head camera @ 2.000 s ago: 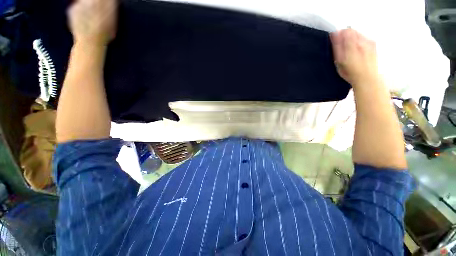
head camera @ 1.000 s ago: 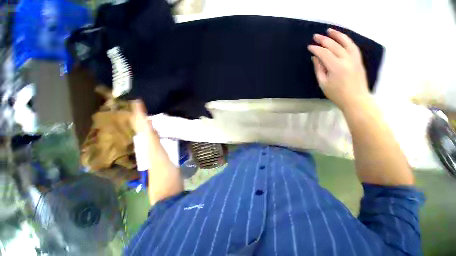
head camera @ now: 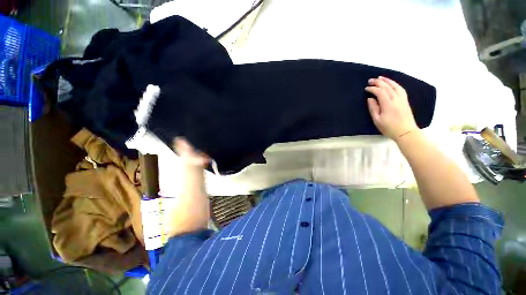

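Note:
A dark jacket [head camera: 196,98] lies on the white padded ironing board [head camera: 346,158]. One sleeve [head camera: 311,98] is laid flat along the board to the right; the rest is bunched at the left and hangs past the board's left end. A white trim strip [head camera: 147,105] shows on the bunched part. My right hand [head camera: 392,106] lies flat on the sleeve near its right end, fingers slightly apart. My left hand [head camera: 190,157] is blurred at the lower left edge of the jacket, by a thin white edge; whether it grips cloth cannot be told.
A steam iron [head camera: 483,157] with a wooden handle sits at the board's right end. A cardboard box [head camera: 43,173] holding brown garments [head camera: 98,201] stands at the left, partly under the jacket. Blue crates [head camera: 26,57] stand behind it. A dark cord [head camera: 239,20] crosses the board's far side.
Both hands first held the jacket at its far edge. My left hand has come down to the near left edge. My right hand now lies on the sleeve. The view has shifted, showing more box.

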